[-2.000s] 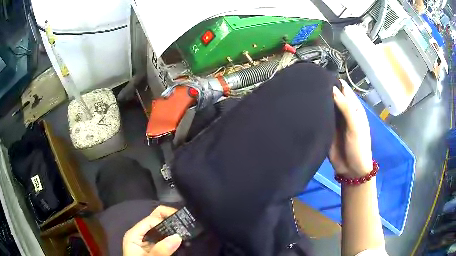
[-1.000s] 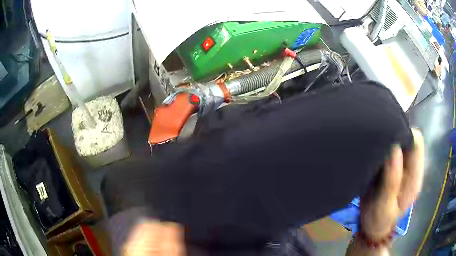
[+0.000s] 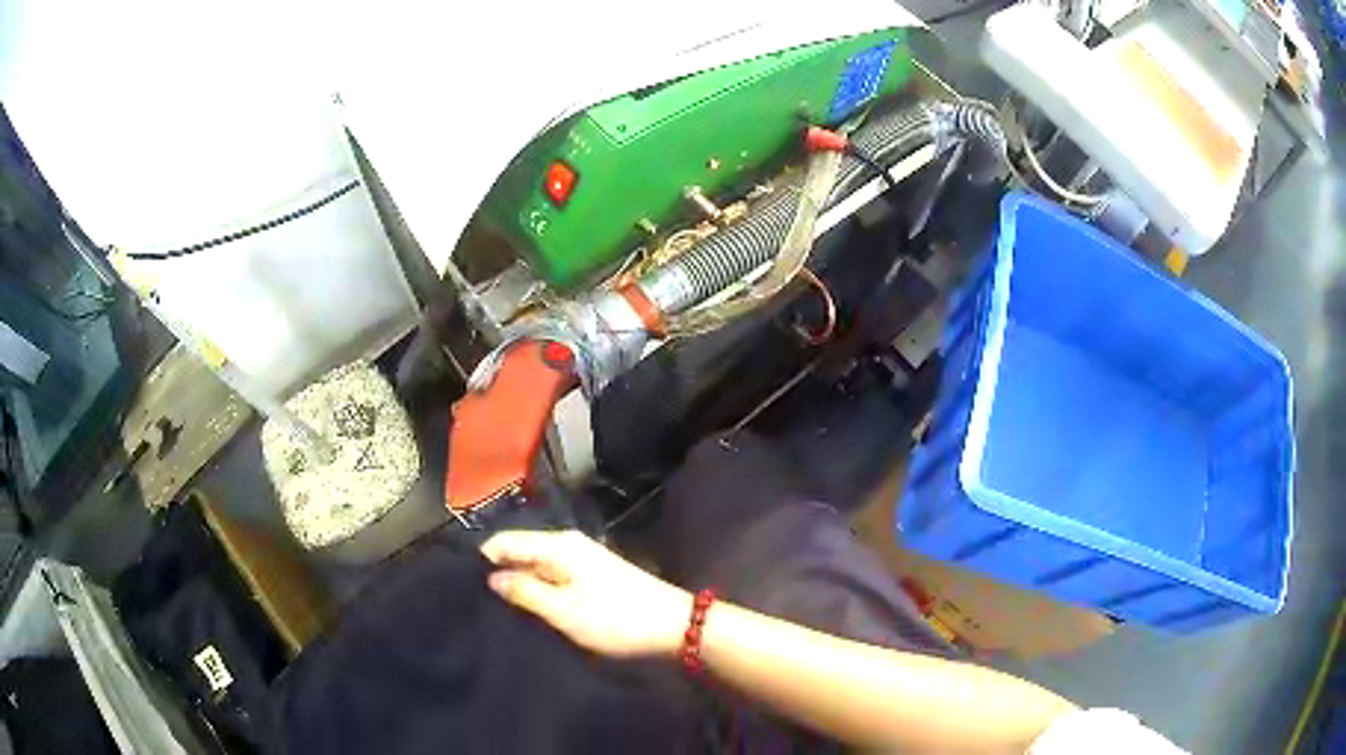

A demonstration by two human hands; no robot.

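Note:
A dark garment [image 3: 428, 656] lies spread in a loose heap at the lower left, partly over the wearer's lap and cut off by the bottom edge. My right hand [image 3: 591, 590], with a red bead bracelet, reaches across from the lower right. Its fingers lie at the garment's upper right edge, just below the orange-red trimmer head [image 3: 506, 428]. Whether the fingers pinch the cloth cannot be told. My left hand is not in view.
A blue crate [image 3: 1085, 534] stands at the right, its inside floor showing. A green control box [image 3: 650, 155] and grey ribbed hose [image 3: 738, 244] are ahead. A speckled block [image 3: 343, 457] stands left. Dark pieces with a white label [image 3: 213, 668] lie beside a carton [image 3: 266, 568] at lower left.
The garment has moved from in front of the machine down to the lower left. My right hand has swung left with it. My left hand has left the picture. The blue crate is now uncovered.

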